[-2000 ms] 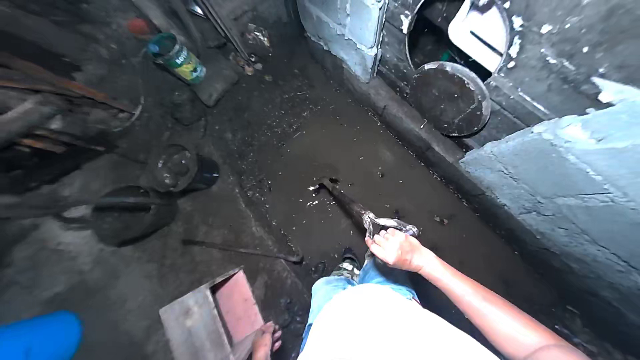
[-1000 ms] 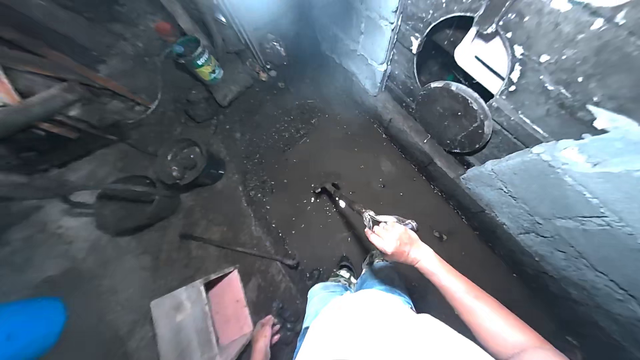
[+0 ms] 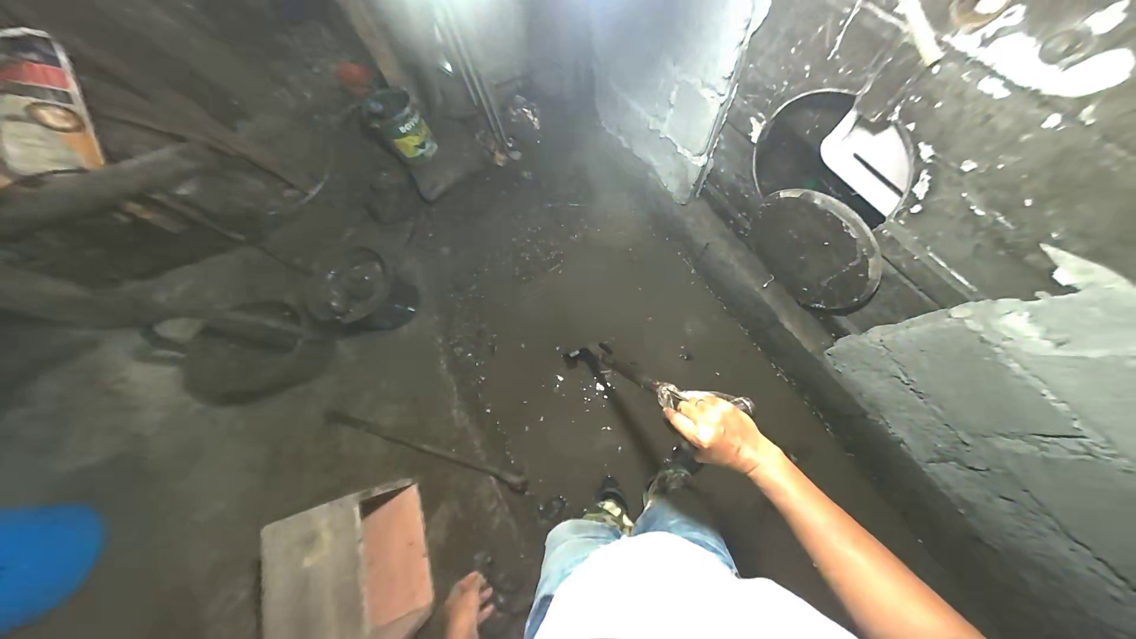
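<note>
My right hand (image 3: 714, 430) is closed around the wrapped handle of a dark tool (image 3: 626, 368), perhaps a hammer or small pick. Its dark head is low over the wet, muddy floor (image 3: 586, 284), where pale bits are scattered; whether it touches cannot be told. My left hand (image 3: 466, 605) shows at the bottom edge, fingers apart and holding nothing visible, right of an open wooden box (image 3: 315, 568) with a pinkish inner side. A thin dark rod (image 3: 426, 450) lies on the floor above the box. My boots stand below the tool.
A dark bucket (image 3: 351, 288) and a round dark pan (image 3: 257, 359) stand left. A labelled green container (image 3: 399, 124) is farther back. At right are a grey block wall (image 3: 1003, 417), a low curb (image 3: 763, 284), and a round opening with a lid (image 3: 816, 248) beside it. A blue object (image 3: 44, 564) is far left.
My left hand, at the box's edge two seconds ago, is now apart from it. My right hand keeps hold of the tool, and the tool has hardly moved.
</note>
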